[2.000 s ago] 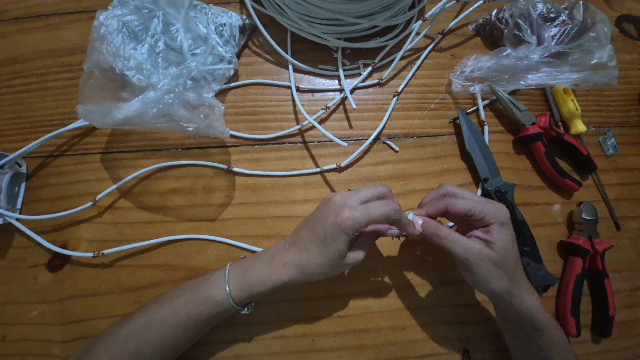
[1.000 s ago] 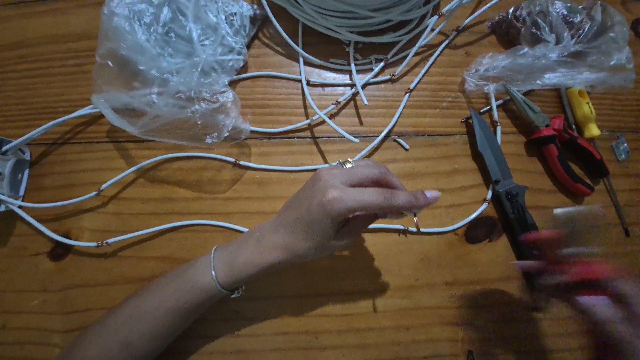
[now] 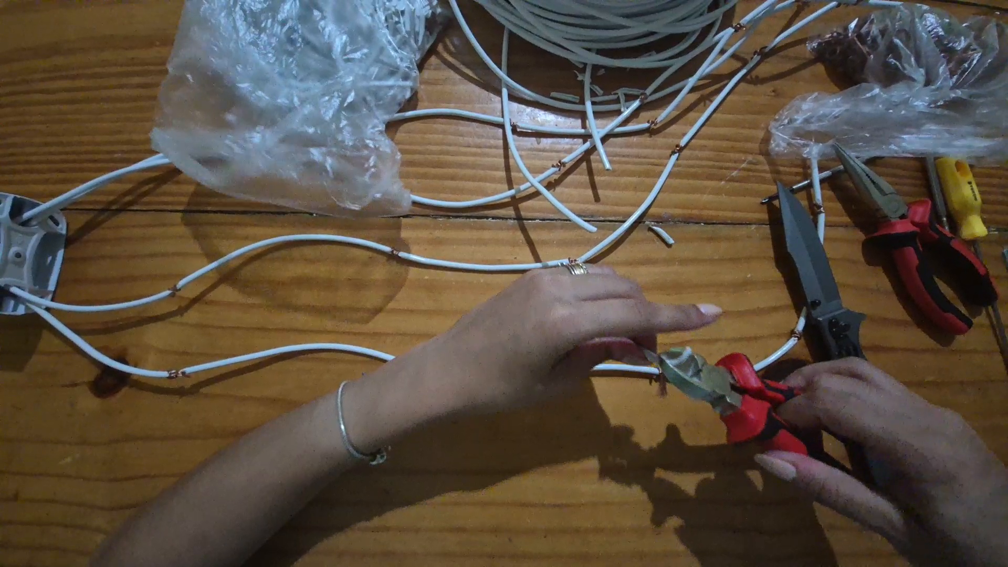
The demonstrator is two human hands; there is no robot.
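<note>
My left hand (image 3: 543, 339) pinches a white insulated wire (image 3: 626, 368) between thumb and fingers, index finger stretched out to the right. My right hand (image 3: 882, 441) is closed around the red and black handles of diagonal cutting pliers (image 3: 756, 409). The pliers' jaws are at the wire, beside a copper joint just right of my left fingertips; whether they touch it I cannot tell. The wire has bare copper twists along it and curves up at the right. A folding knife (image 3: 815, 276) with a dark blade lies beyond my right hand, its handle partly hidden.
Long-nose pliers (image 3: 917, 244) and a yellow-handled screwdriver (image 3: 961, 197) lie at the right, below a plastic bag with dark contents (image 3: 906, 102). A large clear plastic bag (image 3: 291, 102) is at the upper left, a coil of cable (image 3: 614, 27) at the top. A grey plastic fitting (image 3: 31, 252) holds wires at the left edge.
Two seconds ago both hands were together at the wire and the cutting pliers lay on the table at the right. Now my right hand holds them, with their jaws at the wire.
</note>
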